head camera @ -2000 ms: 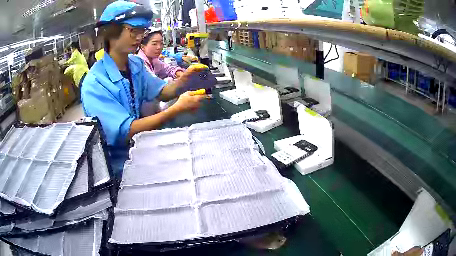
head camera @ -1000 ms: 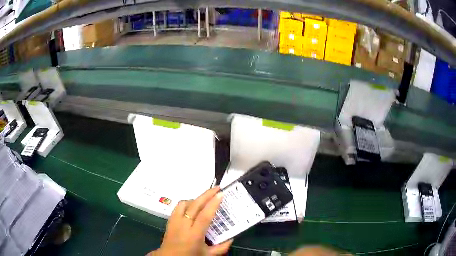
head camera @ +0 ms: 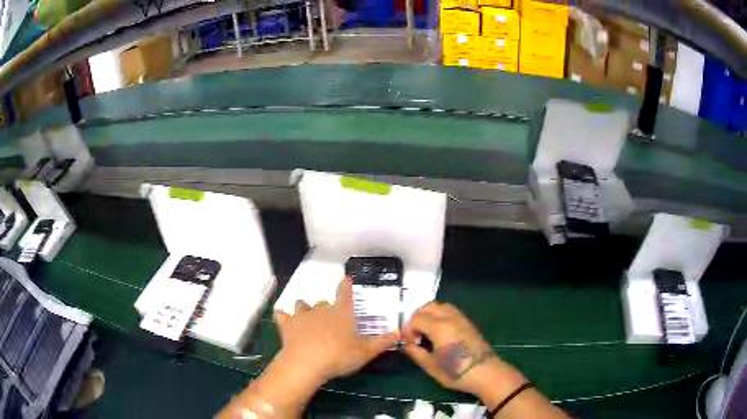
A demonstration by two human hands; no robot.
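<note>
A black smartphone (head camera: 375, 296) with a white barcoded label lies on the open white retail box (head camera: 373, 221) in front of me. My left hand (head camera: 328, 331) rests at the phone's left side and lower end, with the index finger along its edge. My right hand (head camera: 446, 344) has thumb and fingers pinched together at the phone's lower right corner; whether a film edge is between them cannot be told. To the left, another open box (head camera: 213, 233) holds a labelled phone (head camera: 182, 299).
Two open boxes with phones stand at right, one (head camera: 673, 270) on the near belt, one (head camera: 581, 155) farther back. White scraps (head camera: 434, 411) lie at the near edge. Trays (head camera: 41, 335) are stacked at left. More boxes stand far left.
The view turned from the trays to the belt, then shifted slightly. The phone my left hand held up now lies on the left box. Both hands are now at the phone on the middle box.
</note>
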